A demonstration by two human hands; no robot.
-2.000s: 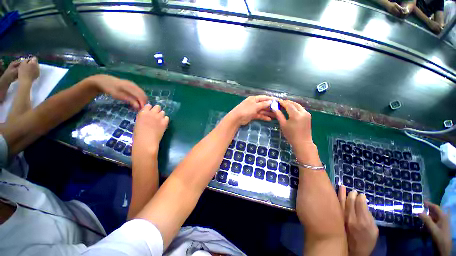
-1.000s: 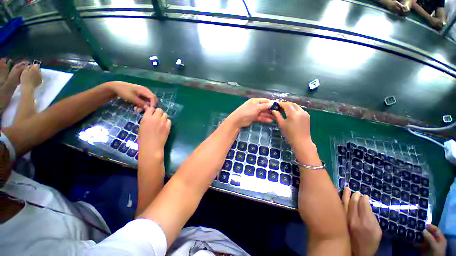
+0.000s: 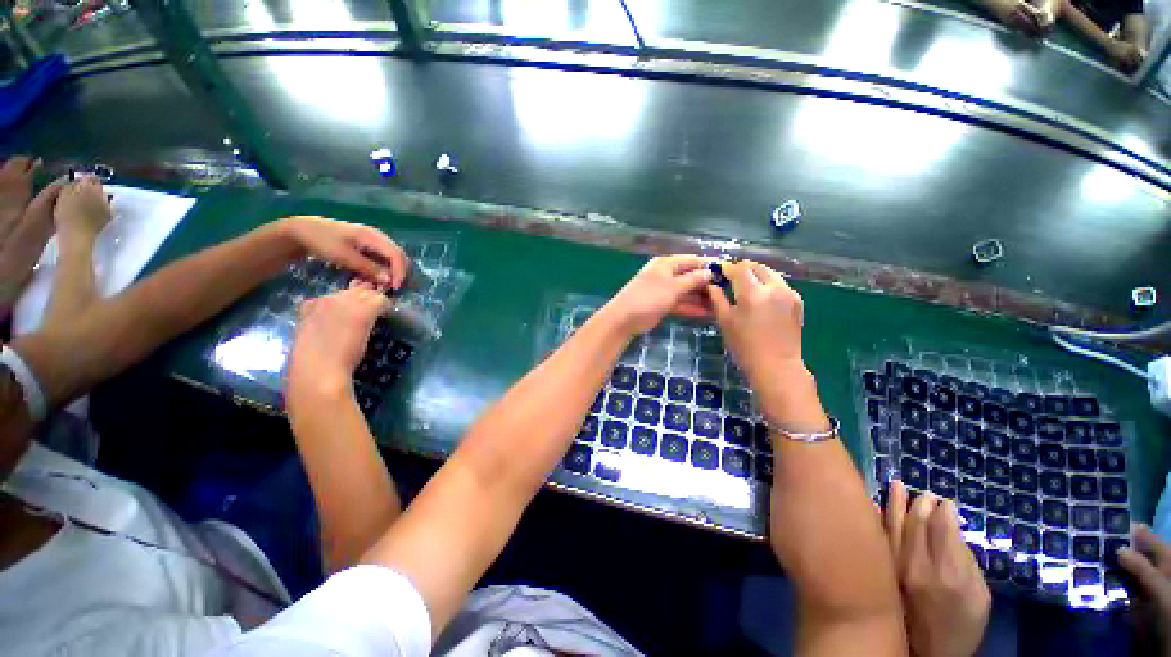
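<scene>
My left hand point(image 3: 668, 293) and my right hand point(image 3: 764, 312), with a silver bracelet on its wrist, meet above the back edge of the clear tray in front of me. Their fingertips grip a small dark part point(image 3: 718, 272) between them, partly hidden by the fingers. The clear tray point(image 3: 674, 490) lies on the green bench. Black square parts point(image 3: 649, 411) fill several rows of its pockets, and the pockets nearest my hands look clear. My right forearm covers the tray's right edge.
Small units point(image 3: 786, 214) stand singly on the conveyor point(image 3: 642, 167) beyond the worn edge. Another worker's hands point(image 3: 340, 327) are over a left tray. Other hands point(image 3: 937, 565) hold a fuller right tray point(image 3: 1072, 597). A white cable point(image 3: 1092, 340) lies at right.
The part in my fingertips showed white two seconds ago and now looks dark. My hands have barely moved. The conveyor units have shifted left. The right tray has shifted right and slightly down.
</scene>
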